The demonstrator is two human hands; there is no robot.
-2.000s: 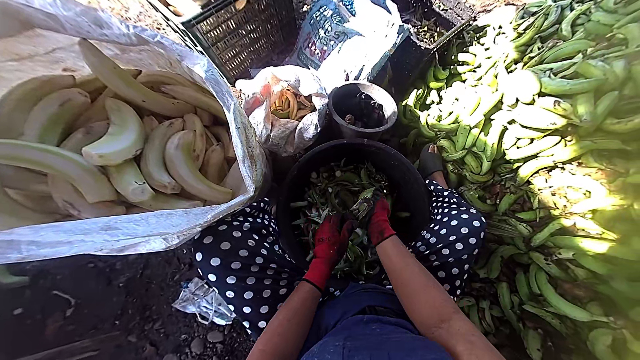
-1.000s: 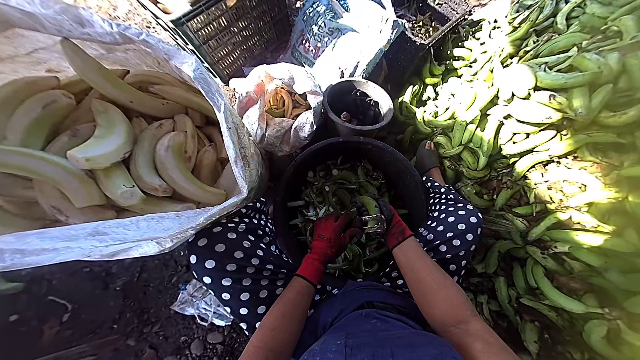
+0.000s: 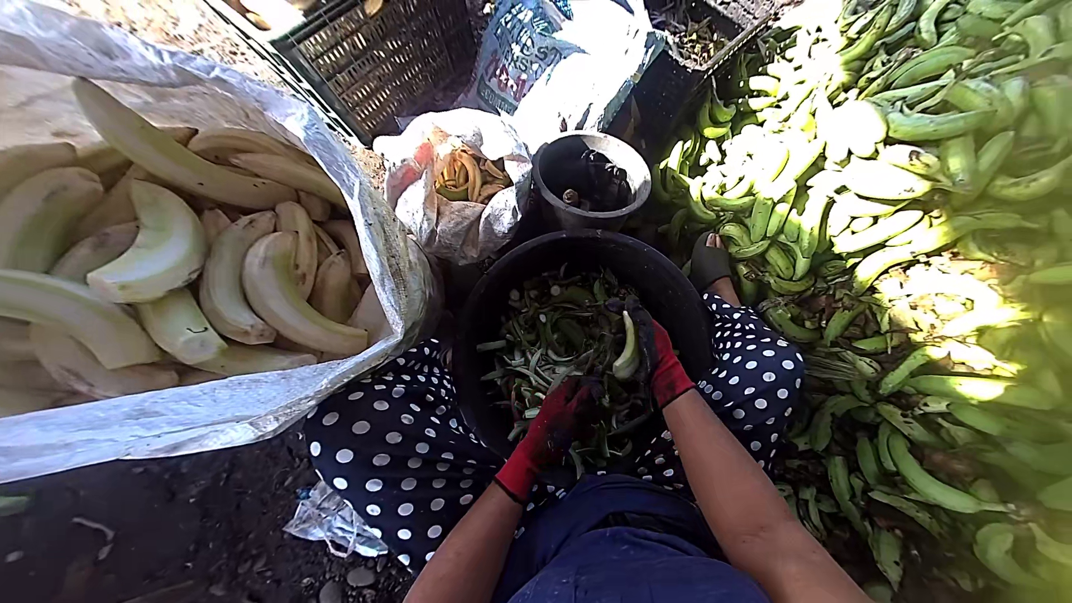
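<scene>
My right hand (image 3: 655, 347), in a red and dark glove, holds a pale, peeled plantain (image 3: 626, 345) upright over a black tub (image 3: 496, 283). Inside the tub lies a heap of green plantain peels (image 3: 557, 335). My left hand (image 3: 565, 419), gloved alike, is low over the peels, to the left of the plantain; its fingertips are dark against the heap, and whether they grip anything cannot be made out. On the left a big white sack (image 3: 381, 276) holds many peeled plantains (image 3: 289, 301).
Unpeeled green plantains (image 3: 930, 477) are piled along the right side. Beyond the tub stand a grey bucket (image 3: 641, 172) with dark contents and a white bag (image 3: 419, 201) of yellowish peels. Plastic crates (image 3: 385, 63) are farther back. A clear plastic scrap (image 3: 335, 519) lies on dark ground.
Two seconds ago both hands were down among the peels. A dark-looking piece showed in my right hand one second ago; now a pale plantain is held up there.
</scene>
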